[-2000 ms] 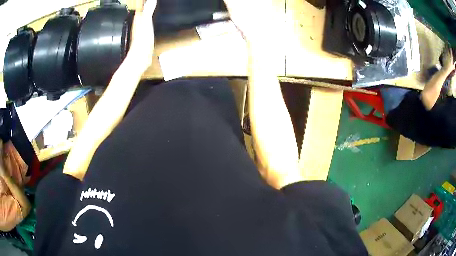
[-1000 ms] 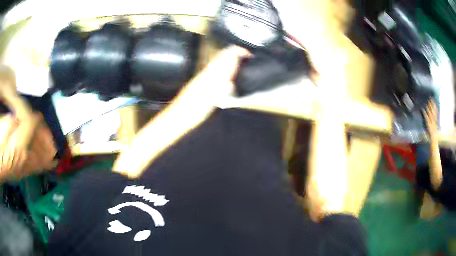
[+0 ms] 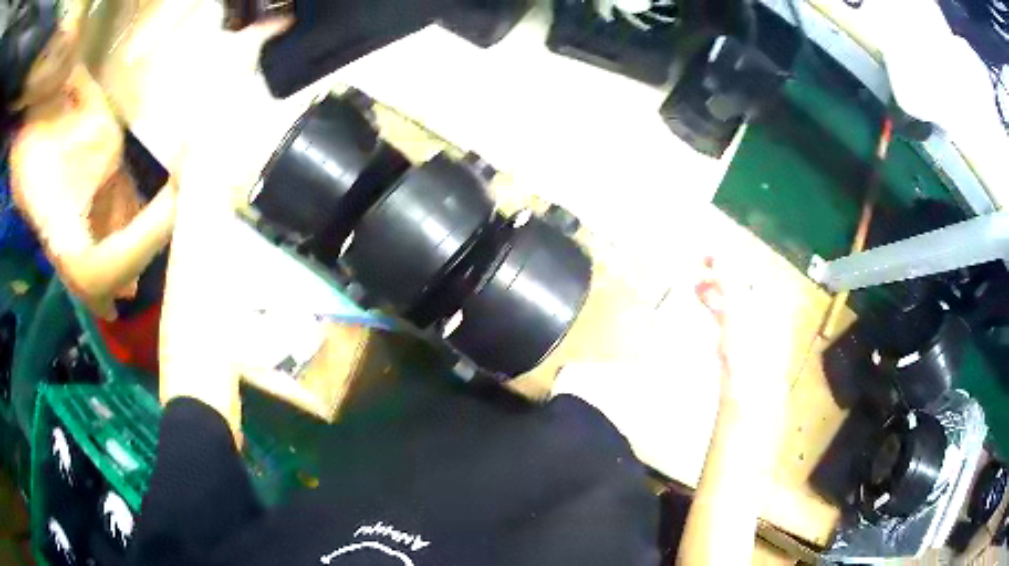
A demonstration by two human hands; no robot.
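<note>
Three thick black fan housings (image 3: 418, 238) lie in a diagonal row on the bench, with small lugs on their edges. My left arm reaches up past them. My left hand (image 3: 227, 50) is washed out near the top edge, beside a black fan part (image 3: 343, 39) cut off by the frame; whether it grips that part is unclear. My right hand (image 3: 714, 293) is blurred over the pale bench, right of the row. No object shows in it, but its fingers are unclear.
More black fan units (image 3: 725, 88) stand at the far edge. Others (image 3: 907, 464) lie on clear plastic at lower right. A grey metal frame (image 3: 918, 254) stands at right. A person's arm (image 3: 122, 249) and a green crate (image 3: 94, 464) are at left. An open carton (image 3: 321, 370) sits below the bench edge.
The view has swung left, showing more of the bench's far side. The black unit between my hands a second ago is no longer between them. My hands are now far apart, the left reaching out.
</note>
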